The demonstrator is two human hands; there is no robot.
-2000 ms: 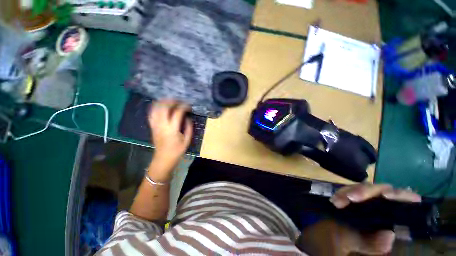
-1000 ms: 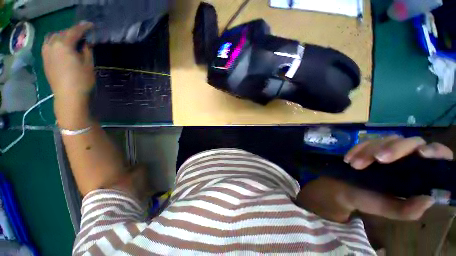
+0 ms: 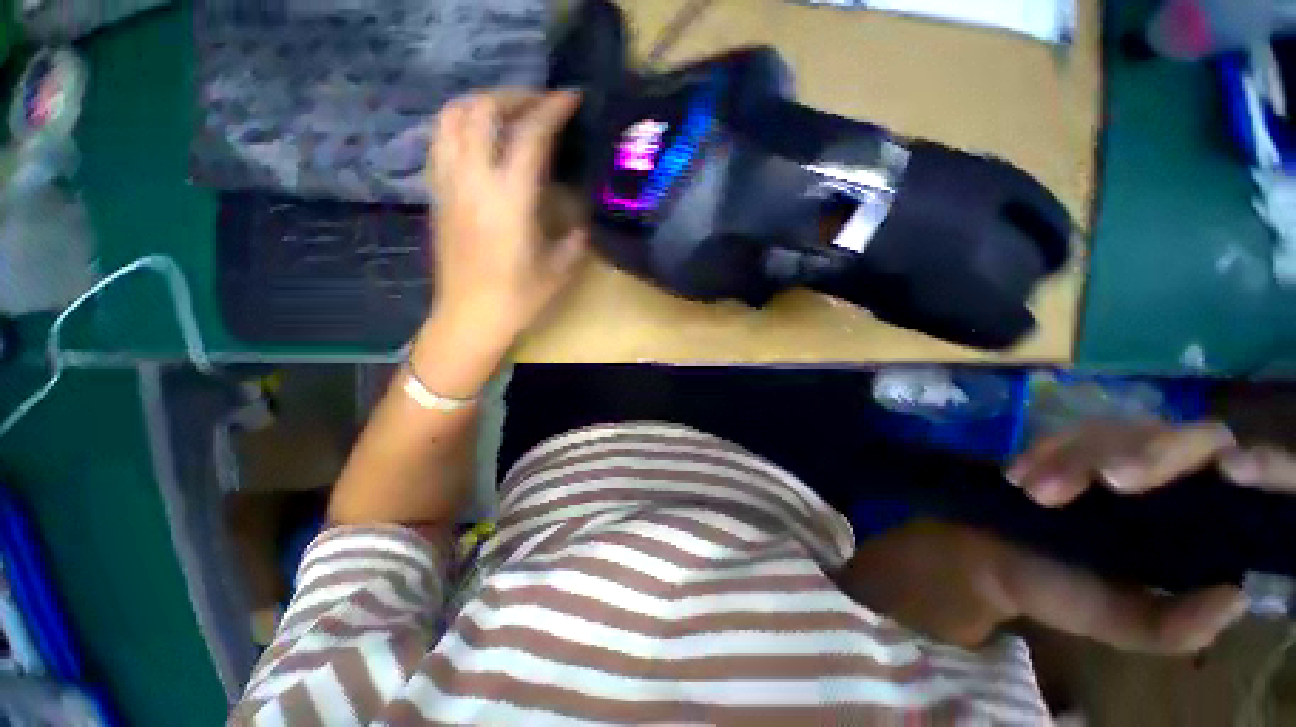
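A black gaming headset lies on the tan board, its ear cup rim and logo lit pink and blue, with a shiny patch at the slider. A loose black ear pad stands at the ear cup's left side. My left hand is at the ear pad's left edge, fingers bent; whether it grips the pad is hidden. My right hand is low at the right, below the bench edge, closed around a long thick black handle, likely the electric screwdriver; its tip cannot be made out.
A grey patterned cloth lies left of the board, partly over a black mat. White paper is at the top edge. A white cord curves at the left. Blue trays stand at the right.
My left hand has moved right, from the cloth to beside the ear pad. The cloth now covers more of the mat. My right hand still holds the black handle.
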